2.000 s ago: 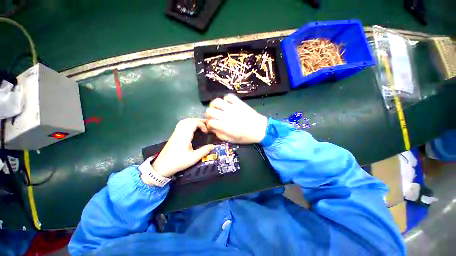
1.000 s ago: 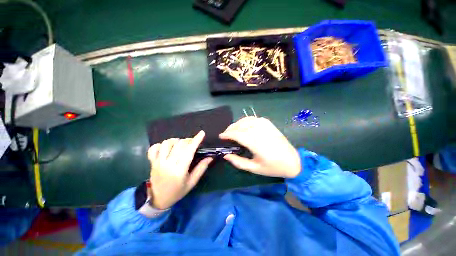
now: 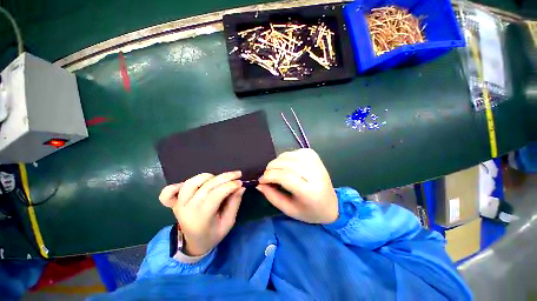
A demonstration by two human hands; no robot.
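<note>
My left hand (image 3: 207, 207) and my right hand (image 3: 297, 185) hold the phone body (image 3: 250, 183) between their fingertips, just off the near edge of the black foam pad (image 3: 218, 144). Only a thin dark edge of the phone shows between the fingers; its faces are hidden. The foam pad lies bare on the green mat. The tweezers (image 3: 296, 126) lie beyond my right hand, prongs pointing away, their rear part hidden by the hand.
A black foam tray (image 3: 235, 76) of pale-gold strips and a blue bin (image 3: 406, 57) of tan strips stand at the back. Blue film scraps (image 3: 363, 119) lie right of the tweezers. A grey-white control box (image 3: 44, 109) is at left, clear plastic bags (image 3: 489, 59) at right.
The phone, earlier lying with its circuit board showing, was lifted and turned edge-on, uncovering the foam pad. Since then both hands have moved slightly nearer my body and the tweezers show more.
</note>
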